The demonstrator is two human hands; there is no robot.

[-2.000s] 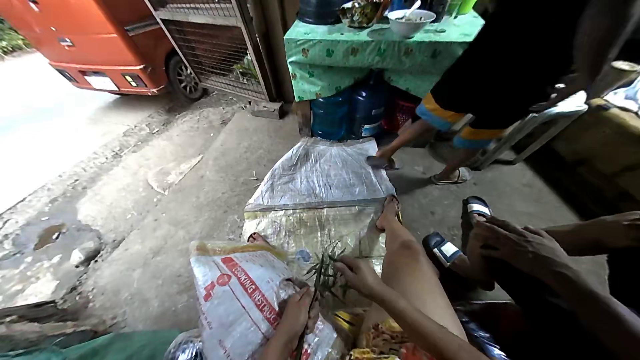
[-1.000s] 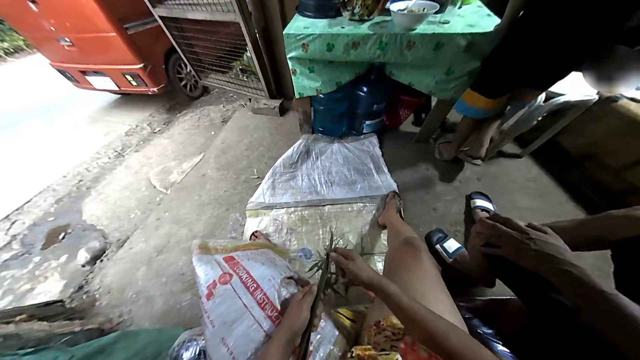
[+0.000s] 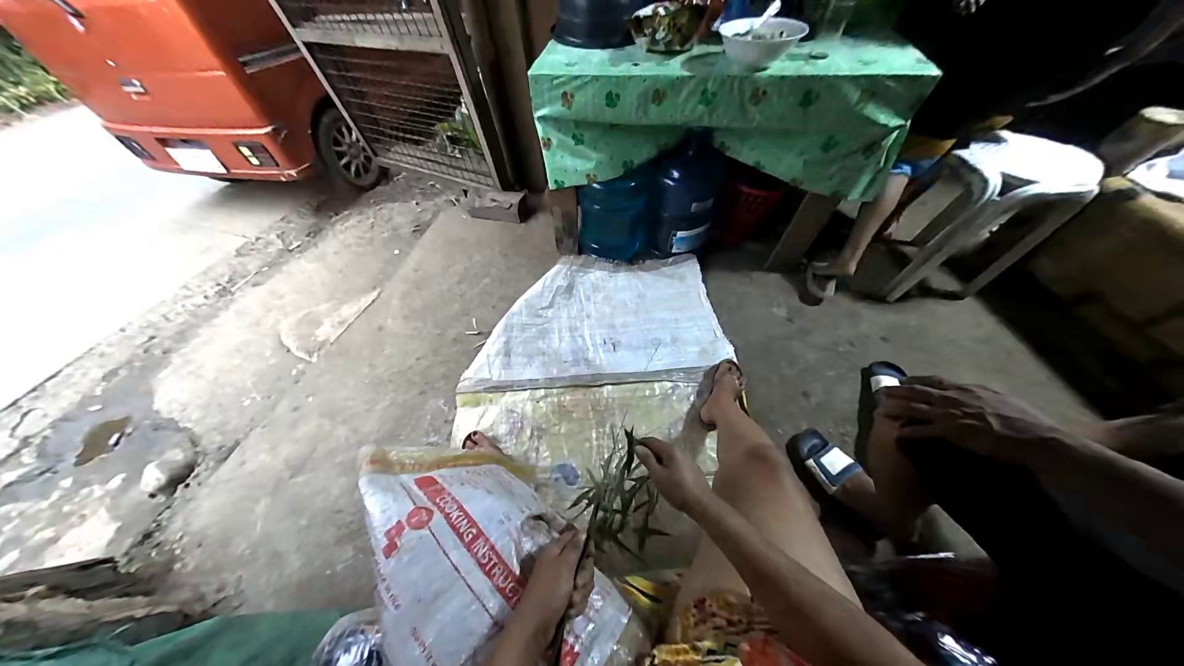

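Note:
Low in the view, my left hand [image 3: 558,573] is closed around the dark stem of a leafy green sprig [image 3: 615,504], above a white woven plastic sack [image 3: 444,546] with red print that lies over my left leg. My right hand [image 3: 673,474] pinches the sprig's leaves near their upper end between thumb and fingers. Beneath the leaves a flattened woven sack [image 3: 601,324] is spread on the ground, with my bare right foot [image 3: 724,390] at its right edge.
A seated person's hands [image 3: 962,416] rest at the right, near slide sandals [image 3: 823,460]. Ahead stand a table with a green cloth [image 3: 647,102], blue water jugs [image 3: 684,199] and a white plastic chair [image 3: 1008,176]. An orange vehicle [image 3: 194,74] is at the upper left.
The standing person has moved to the right, away from the spread sack and behind the table's right end. My hands have stayed at the sprig.

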